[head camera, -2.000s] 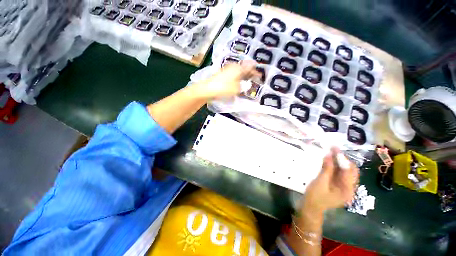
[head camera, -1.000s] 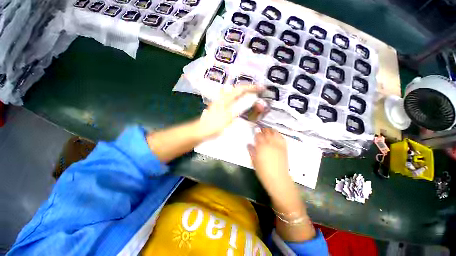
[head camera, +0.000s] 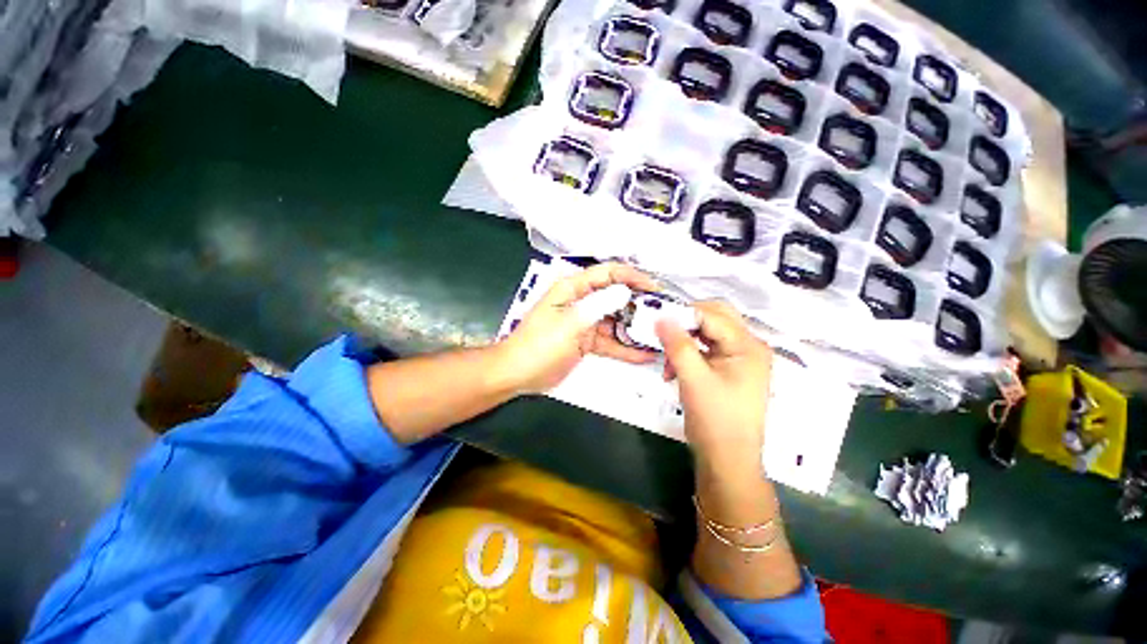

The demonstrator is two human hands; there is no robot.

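My left hand point(head camera: 566, 330) holds a watch housing point(head camera: 625, 330) above the white adhesive sheet point(head camera: 805, 428). My right hand point(head camera: 723, 365) has its fingertips on a small white piece point(head camera: 654, 320) that lies over the housing and covers most of it. The left thumb has a white covering. The blister tray point(head camera: 704, 271) lies just beyond the hands, with rows of dark housings point(head camera: 756, 167). Housings with a paler rim point(head camera: 653, 191) stand at its left side. The hands hide the middle of the sheet.
A second blister tray point(head camera: 484, 50) is at the upper left, beside layered translucent trays point(head camera: 76, 101). At right are a liner scrap pile point(head camera: 925, 491), orange-handled scissors point(head camera: 1006, 396), a yellow bin point(head camera: 1073, 421) and a white fan point(head camera: 1113, 271). The dark green bench top point(head camera: 277, 214) shows at left.
My left hand came from the tray to above the sheet with a housing. My right hand moved left from the sheet's right end and now meets it with a white piece. The camera view shifted.
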